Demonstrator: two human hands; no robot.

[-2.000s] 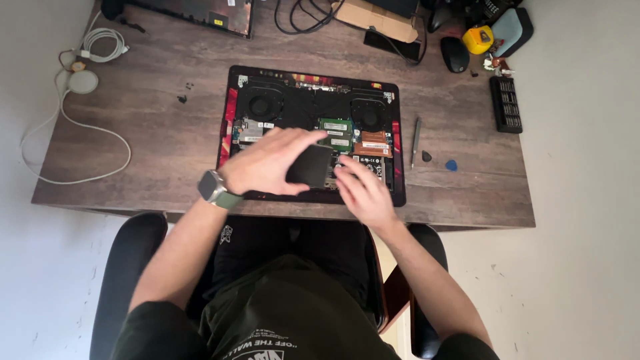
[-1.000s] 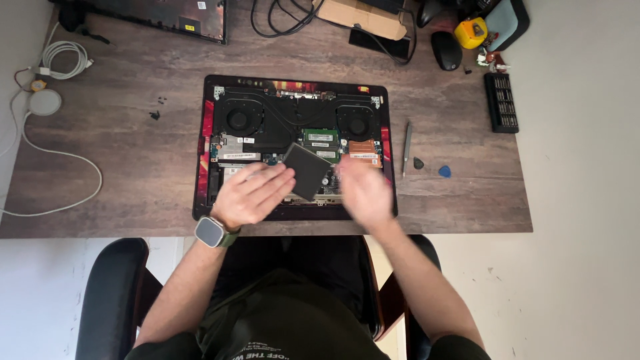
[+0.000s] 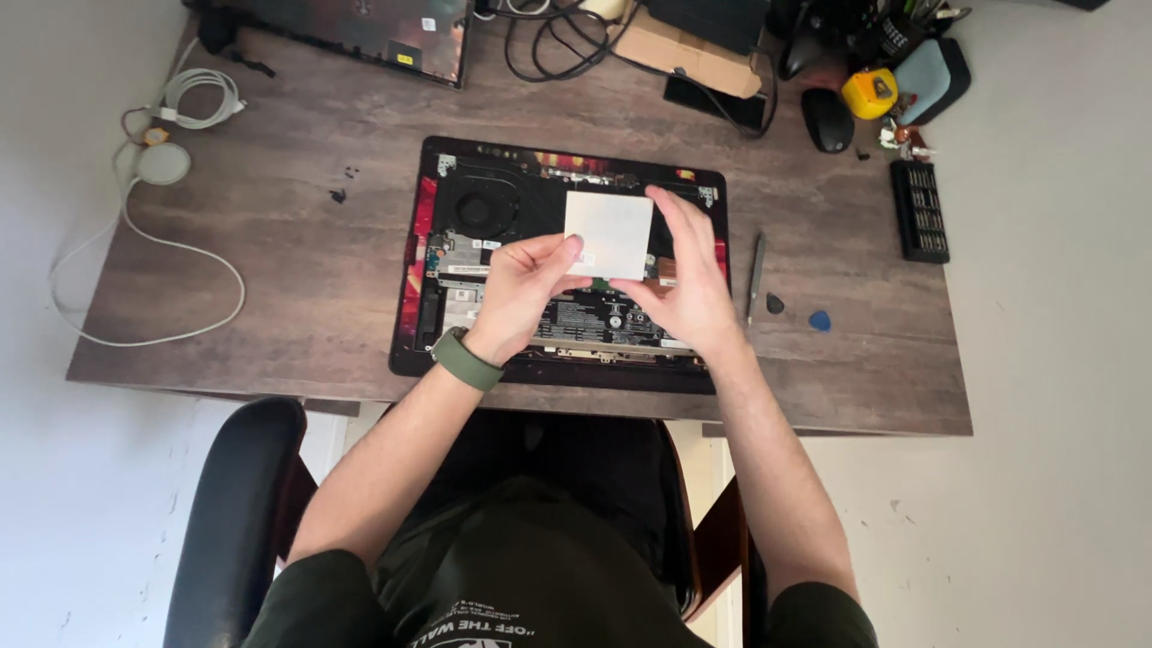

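Note:
A flat, square, light-coloured panel [image 3: 608, 232], perhaps a drive or a touchpad, is held up over an opened laptop [image 3: 477, 209]. My left hand [image 3: 526, 292] pinches its lower left corner between thumb and fingers. At its right side is my right hand [image 3: 688, 270], fingertips by the upper right corner and thumb by the lower edge. Beneath the hands, the laptop lies on the desk with a fan, a battery [image 3: 580, 322] and circuit boards showing. The panel and my hands hide its middle and the second fan.
Right of the laptop lie a slim metal tool [image 3: 756, 277], a dark pick [image 3: 775, 303], a blue pick [image 3: 819, 320] and a bit set [image 3: 920, 211]. Small dark pieces [image 3: 337, 195] and a white cable [image 3: 225, 261] lie left. A mouse [image 3: 827, 121] and a tape measure [image 3: 869, 94] stand behind.
The square panel showed a dark face before and now shows a light one. It has moved back over the laptop. My right hand, blurred beside it a second ago, is now at its right edge.

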